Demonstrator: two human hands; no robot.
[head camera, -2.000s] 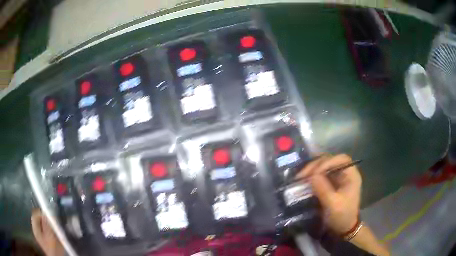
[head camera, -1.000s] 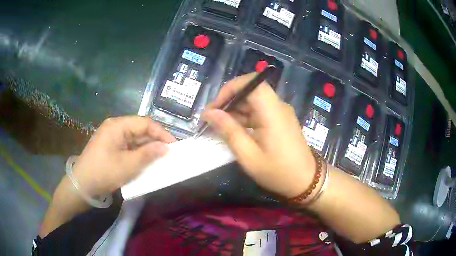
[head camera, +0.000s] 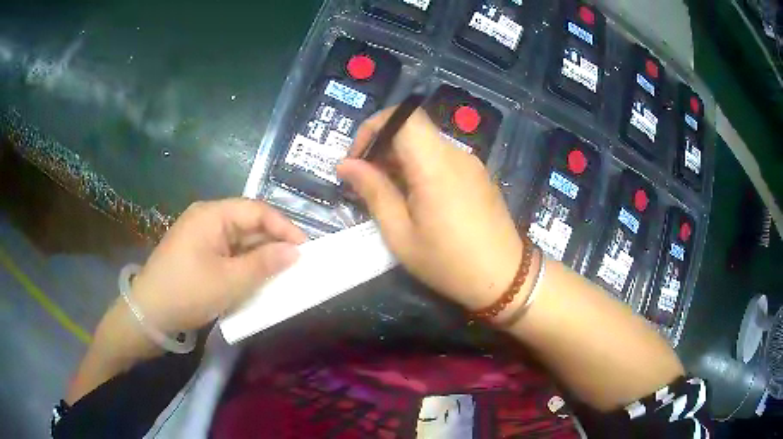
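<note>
My left hand (head camera: 206, 261) pinches a long white backing strip (head camera: 313, 276) near its upper edge, in front of my body. My right hand (head camera: 429, 201) holds dark tweezers (head camera: 393, 127) between thumb and fingers, just above the strip's right end. The tweezer tip is too blurred to tell whether it bears a sticker. A clear blister tray (head camera: 296, 201) lies beyond my hands with black devices (head camera: 378, 86) in two rows of pockets. Each fully visible device has a red dot, a blue label and a white printed label. My right hand partly hides a device in the near row.
The tray rests on a glossy dark-green bench (head camera: 172, 94). A small white fan (head camera: 754, 328) stands at the right edge. A pale raised edge (head camera: 745, 154) runs at the upper right. Grey floor with a yellow line (head camera: 45, 296) shows at lower left.
The view has swung from over the tray to the strip and both hands. Since one second ago, my right hand and tweezers have shifted slightly left, and more of the strip shows.
</note>
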